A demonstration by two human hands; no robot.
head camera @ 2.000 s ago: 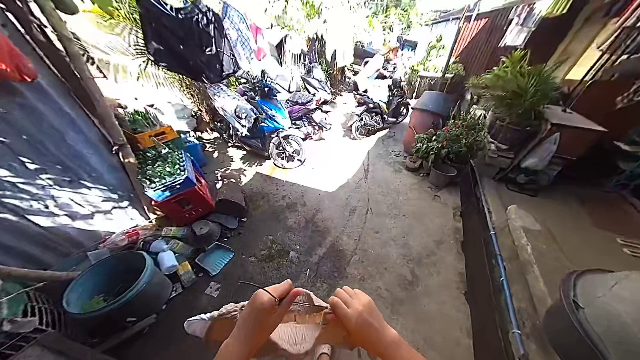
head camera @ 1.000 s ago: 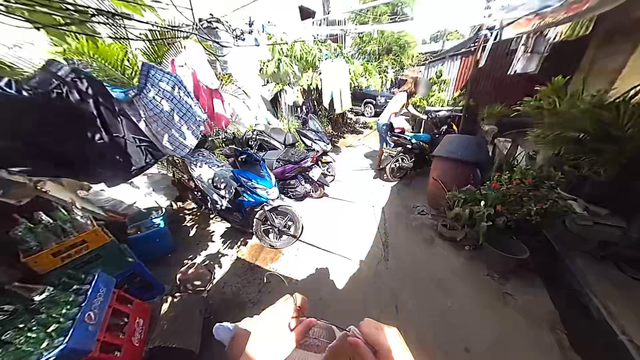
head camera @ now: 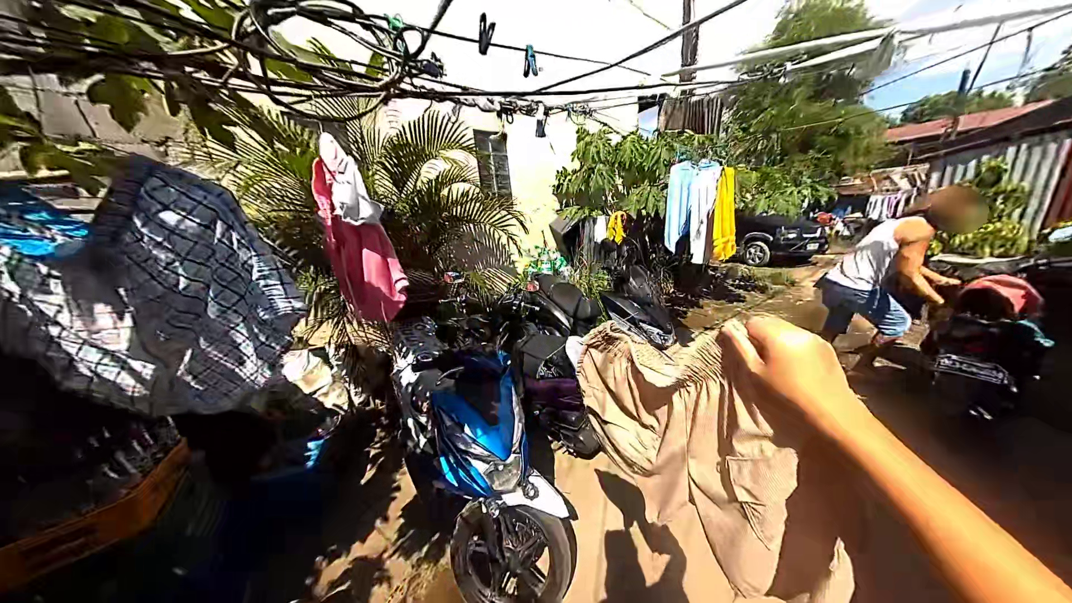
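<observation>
My right hand [head camera: 787, 360] grips the gathered waistband of tan corduroy-like shorts [head camera: 670, 419], which hang unfolded with a pocket showing. My left hand is not in view. Above the shorts run dark wires, with a blue clothespin [head camera: 530, 61] and a black clothespin [head camera: 486, 35] clipped on. Checked shorts [head camera: 209, 285] and a pink garment [head camera: 364, 260] hang to the left.
A blue scooter [head camera: 486, 427] stands just left of the tan shorts, beside other motorcycles. A person [head camera: 871, 260] bends over a parked motorcycle [head camera: 976, 360] at the right. An orange crate [head camera: 100, 519] with bottles is at lower left.
My right hand has risen with the shorts, which now hang open instead of bunched low between both hands. My left hand has left the view. The view has tilted up and turned left.
</observation>
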